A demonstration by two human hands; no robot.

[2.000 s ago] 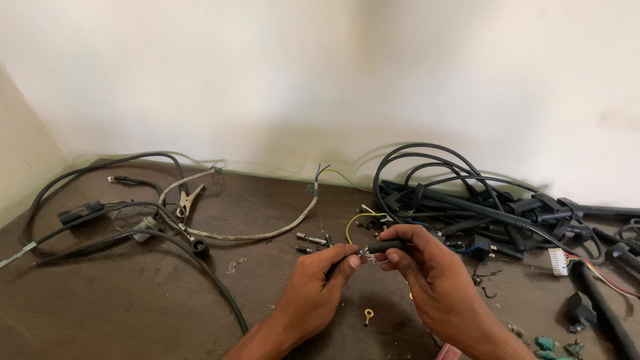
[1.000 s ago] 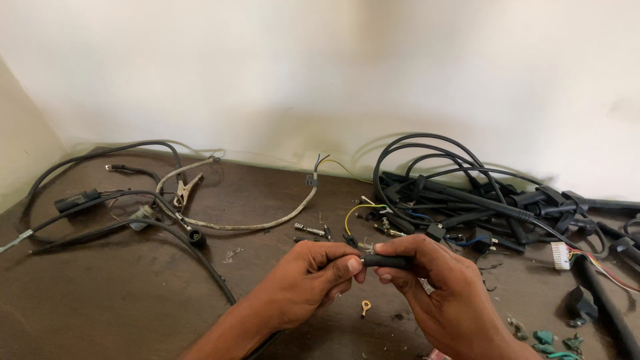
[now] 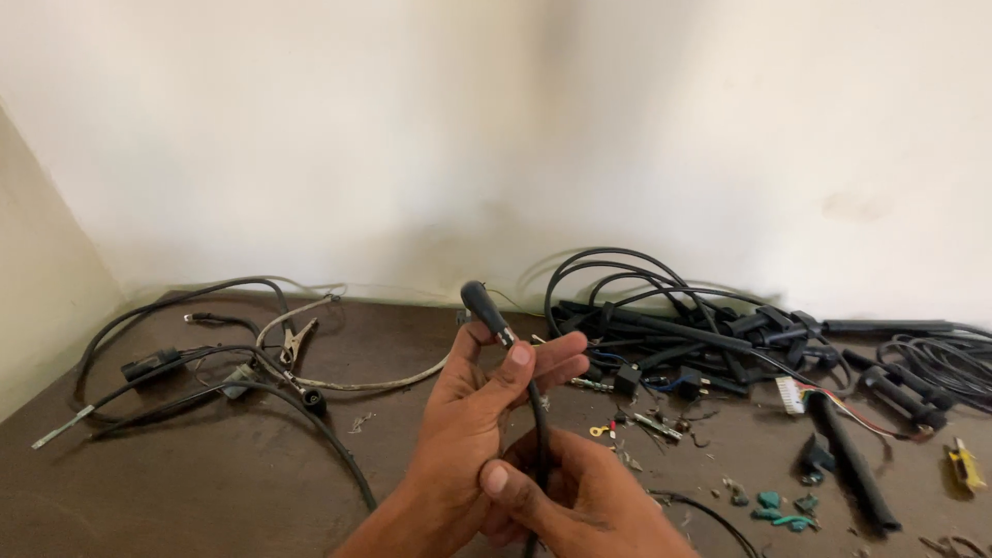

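Note:
A black cable point(image 3: 540, 418) runs up through both hands and ends in a black rubber boot or plug point(image 3: 484, 304) with a short metal part point(image 3: 505, 336) at its lower end. My left hand point(image 3: 484, 387) pinches the cable between thumb and fingers just below that metal part, its other fingers spread. Lower down, my right hand point(image 3: 570, 480) closes around the same cable, its thumb near the left palm. What the black end contains cannot be seen.
Left lie cables with a crocodile clip point(image 3: 294, 341). Right are a heap of black cables point(image 3: 666, 325), a white multi-pin connector point(image 3: 790, 395), a black tube point(image 3: 856, 473), a yellow ring terminal point(image 3: 598, 431), green scraps point(image 3: 769, 500) and a yellow part point(image 3: 963, 469). A wall stands behind.
The black cable end, held level between both hands before, now points up in my left hand. My right hand has moved down along the cable. The view has shifted to the right.

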